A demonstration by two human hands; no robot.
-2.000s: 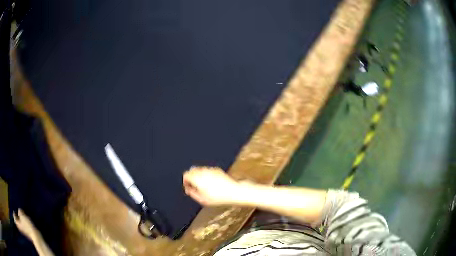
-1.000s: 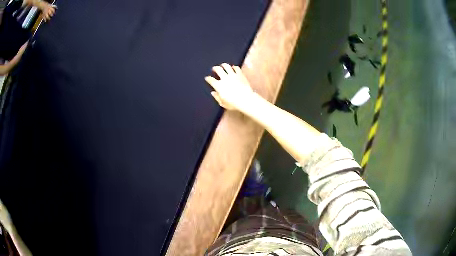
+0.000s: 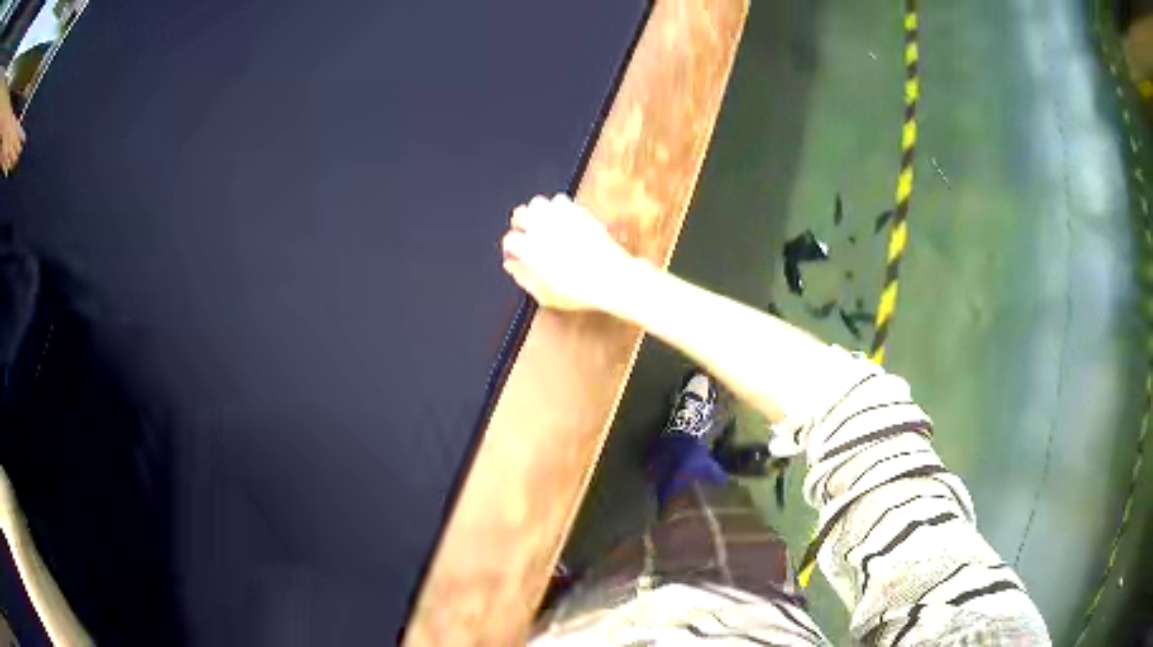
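Dark navy cloth [image 3: 316, 253] lies flat over the table, its straight edge running along a bare strip of brown wooden tabletop. My right hand [image 3: 556, 253] is bare and lies on this edge, palm side down, with the fingers curled together over the cloth. The fingertips are partly hidden, but the hand looks closed on the cloth edge. At the lower left rim a bare forearm, apparently my left, is cut off by the picture's edge, and its hand is out of view.
The brown table strip [image 3: 525, 442] slants up to the right. The green floor beyond bears yellow-black tape [image 3: 900, 202] and dark scraps [image 3: 802, 258]. A shoe [image 3: 693, 405] stands beside the table. Another person's hand [image 3: 10, 137] shows at the upper left edge. Folded dark cloth shows at the left.
The view has shifted along the table, and the shears have left it. My right hand has gone from spread fingers to curled ones at the cloth edge.
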